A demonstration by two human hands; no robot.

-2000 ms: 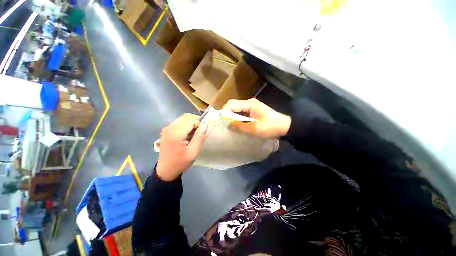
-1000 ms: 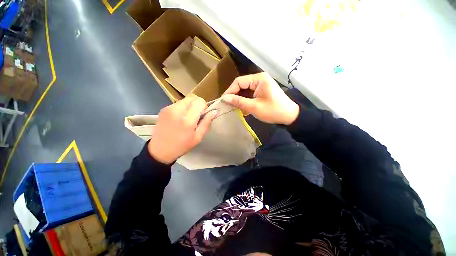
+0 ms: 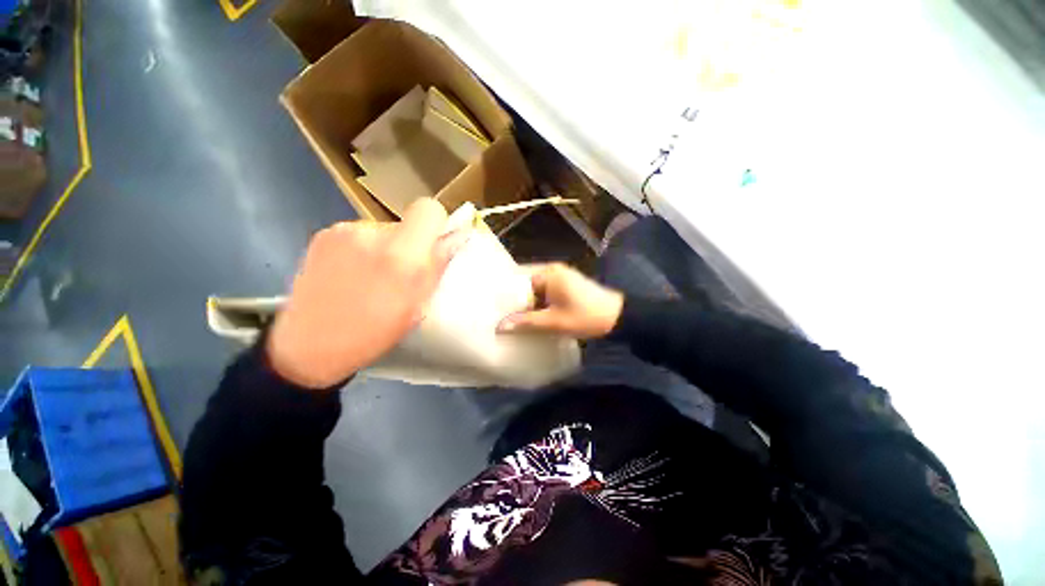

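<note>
A pale beige pouch [image 3: 487,343] is held over my lap, its folded left end sticking out past my left hand. My left hand [image 3: 361,292] is closed on the pouch's upper edge. A thin pale yellowish strip [image 3: 527,206] sticks out to the right from the corner beside my left fingers. My right hand [image 3: 562,303] is at the pouch's right side, thumb and fingers on its face, slightly blurred. No tool shows in either hand.
An open brown carton [image 3: 327,109] with several tan, yellow-edged pouches [image 3: 418,149] stands beyond my hands. The white worktable [image 3: 825,240] lies right, with yellow bits, a dark cord [image 3: 655,172] and a small teal item [image 3: 748,179]. A blue crate [image 3: 97,441] is lower left.
My left hand has moved left and looks larger. My right hand has moved down from the corner to the pouch's right side. The thin strip now sticks out at the corner.
</note>
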